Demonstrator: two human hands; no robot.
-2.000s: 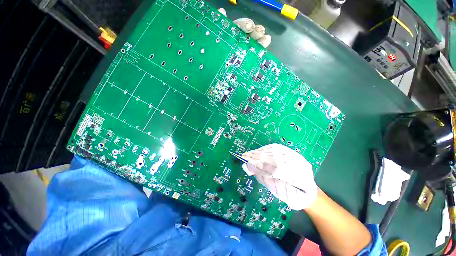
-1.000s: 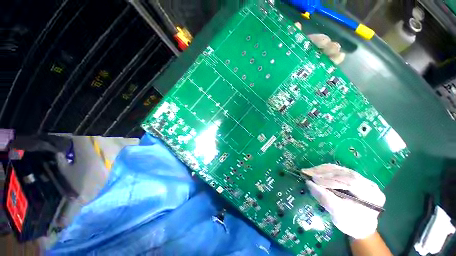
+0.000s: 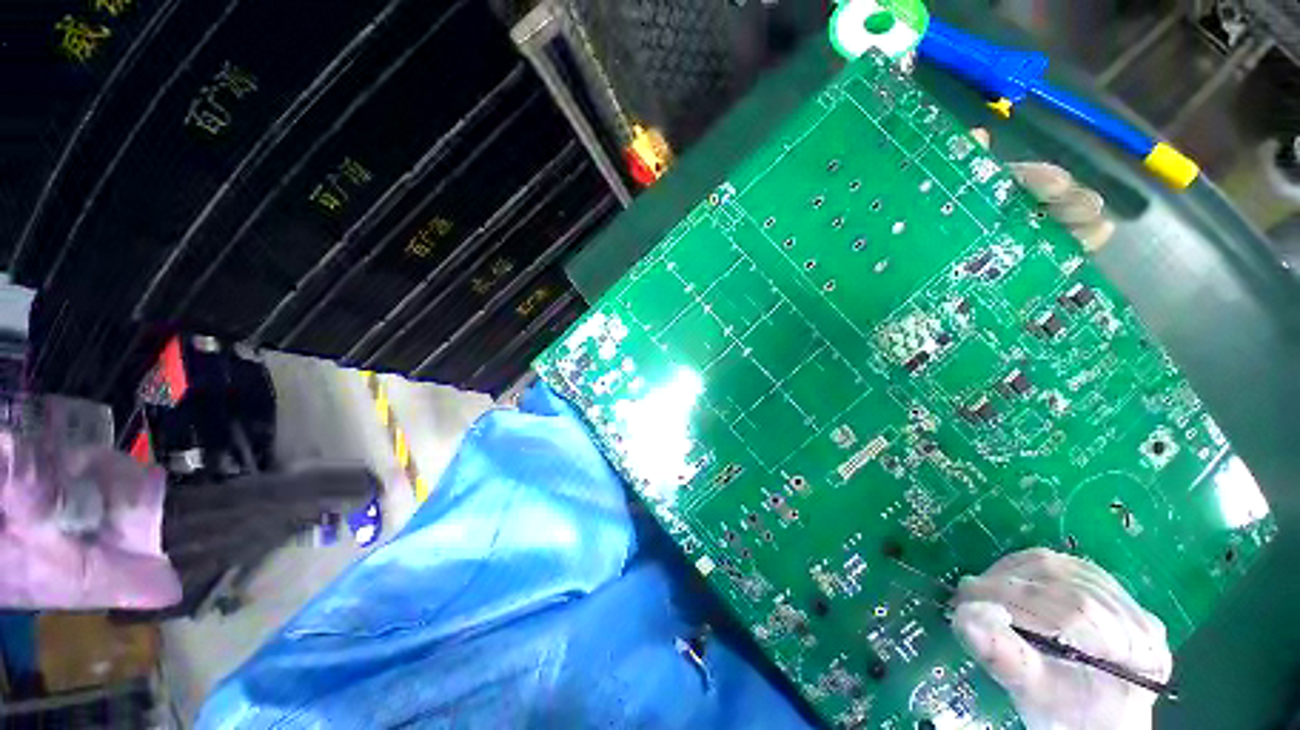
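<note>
A large green circuit board (image 3: 798, 342) lies tilted across the view, its near edge against my blue sleeve and clothing. My right hand (image 3: 1062, 635), in a white glove, is over the lower right of the board and holds dark tweezers (image 3: 1091, 659). Their thin tip points left, close to the board's surface. Of my left hand (image 3: 1058, 197) only pale gloved fingertips show, curled at the board's far right edge; the rest is hidden under the board.
A white-and-green reel (image 3: 878, 26) and a blue tool with a yellow end (image 3: 1091, 111) lie beyond the far edge on the green mat (image 3: 1240, 285). Black stacked bins (image 3: 328, 171) stand at left. At far left a person in pink (image 3: 86, 499) and dark trousers shows.
The view has swung left, so the board and both hands appear further right. The person and more bins have come in; the grey box has left the picture. The tweezers remain over about the same board area.
</note>
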